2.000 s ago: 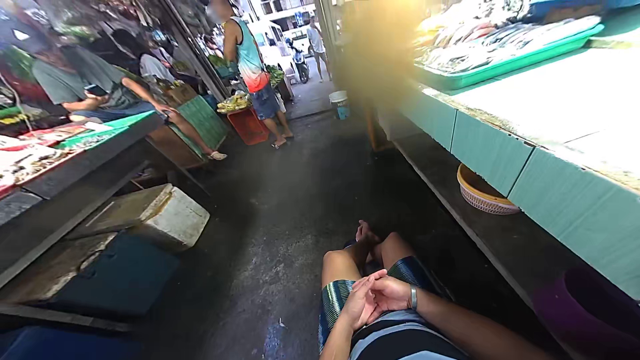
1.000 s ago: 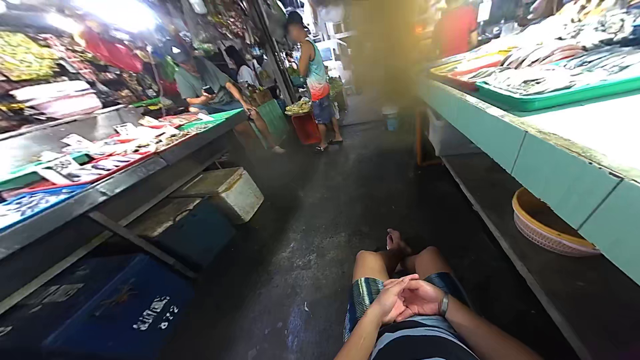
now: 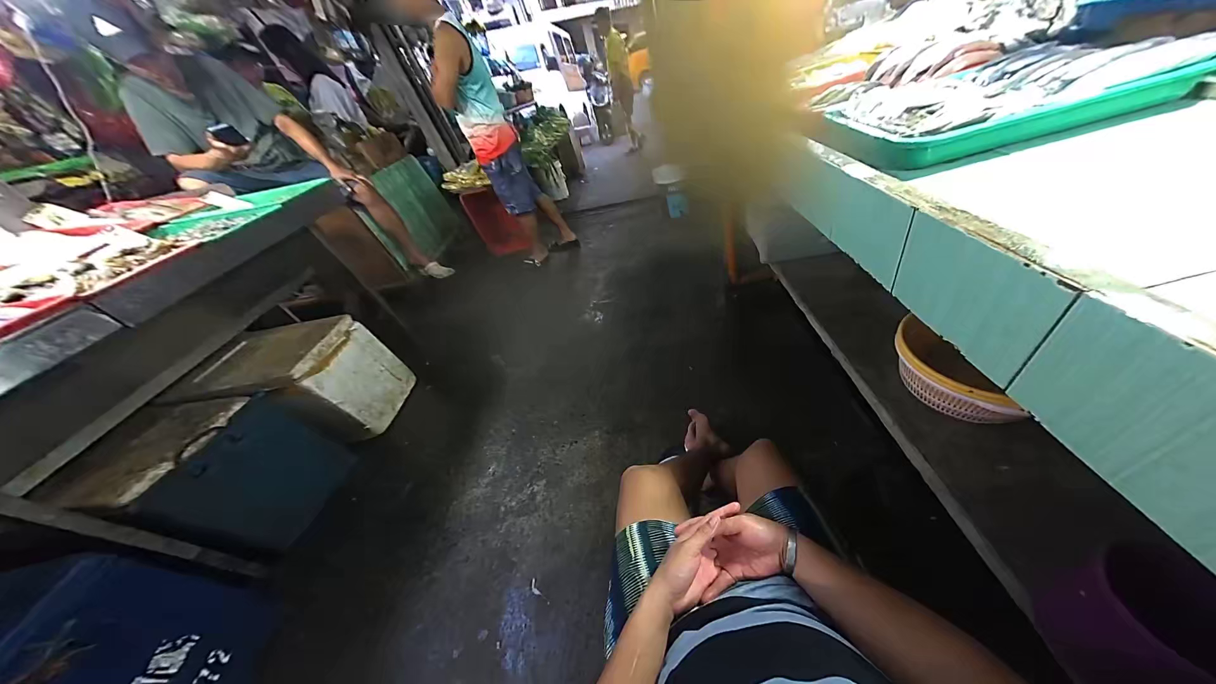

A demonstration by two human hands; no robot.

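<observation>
My left hand (image 3: 691, 562) and my right hand (image 3: 750, 545) rest together in my lap, palms turned up and fingers overlapping. Neither holds an object; they touch only each other and my clothes. A metal bracelet or watch band (image 3: 789, 551) circles the wrist at the right. Beneath them are my patterned shorts (image 3: 642, 560) and striped shirt (image 3: 760, 632). Fish lie in a green tray (image 3: 936, 150) on the tiled counter (image 3: 997, 290) at the right, well away from my hands.
A stall table (image 3: 223, 249) with seafood stands left, above a foam box (image 3: 366, 380) and a blue box (image 3: 256, 470). A seated person (image 3: 214, 119) holds a phone; another person (image 3: 494, 123) stands in the aisle. A basket (image 3: 950, 380) and purple tub (image 3: 1121, 608) sit right.
The view has swung about, first left and then back right. My hands stay together in my lap. The standing person's legs have shifted.
</observation>
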